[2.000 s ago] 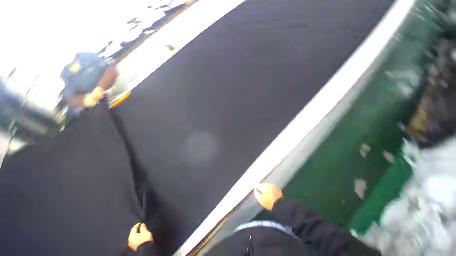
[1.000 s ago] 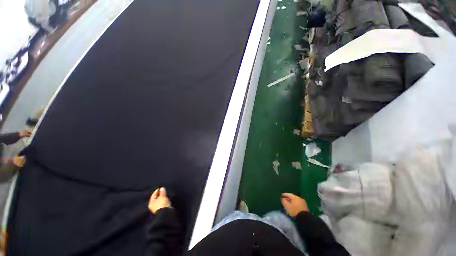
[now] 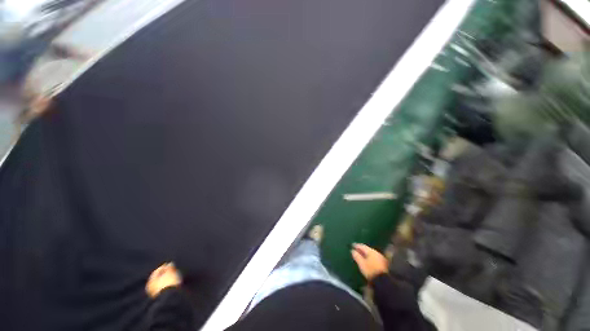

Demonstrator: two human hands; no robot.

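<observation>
Black fabric [image 3: 259, 84] covers the table, with a white underlay strip [image 3: 362, 132] along its near edge. My left hand [image 3: 164, 279] is at the lower left over the fabric, fingers closed on the edge of the upper black ply. My right hand [image 3: 371, 260] hangs over the green floor beside the table, fingers curled and touching no fabric; blur hides whether it holds anything. The ply's folds run from my left hand toward the far edge, where another person's hand [image 3: 40, 105] is at the fabric.
A second person's blurred arm and body [image 3: 16, 64] are at the far edge. Grey fabric rolls [image 3: 517, 213] are stacked right of the narrow green floor [image 3: 382, 161]. A pale strip [image 3: 369, 196] lies on the floor. White wrapping [image 3: 472, 310] is at the bottom right.
The view has turned and advanced along the table. My left hand still has the ply's edge. My right hand has left the table edge and hangs over the floor. The grey rolls are now closer.
</observation>
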